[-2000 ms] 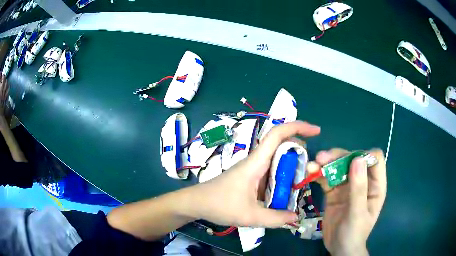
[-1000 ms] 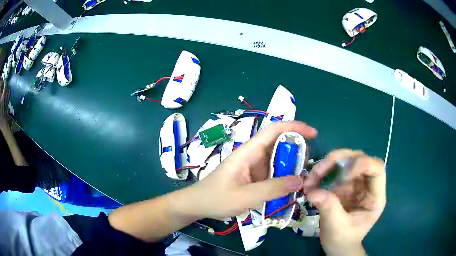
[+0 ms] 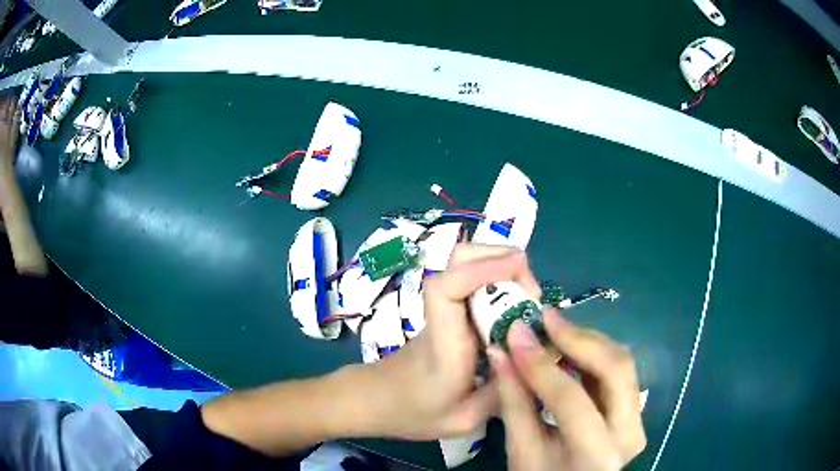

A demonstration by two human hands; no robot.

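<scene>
My left hand [image 3: 451,340] holds a white housing [image 3: 497,302] with its narrow slotted end up and facing me. My right hand [image 3: 576,396] pinches a green circuit board [image 3: 518,317] at that end of the housing, fingertips touching it. The blue battery inside is hidden by my hands. Behind them lies a heap of white shells [image 3: 442,244] with wires, and a loose green board [image 3: 390,258] on top.
An open shell [image 3: 314,278] and a closed-side-up shell [image 3: 328,156] with wires lie left of the heap. A pale rail [image 3: 387,66] crosses behind, with a white strip [image 3: 753,156] on it. Shells lie beyond. Another person's arm [image 3: 20,221] is at the far left.
My left hand has turned the housing so its slotted end shows instead of the blue battery. My right hand has brought the board in against the housing. Shells beyond the rail have shifted right.
</scene>
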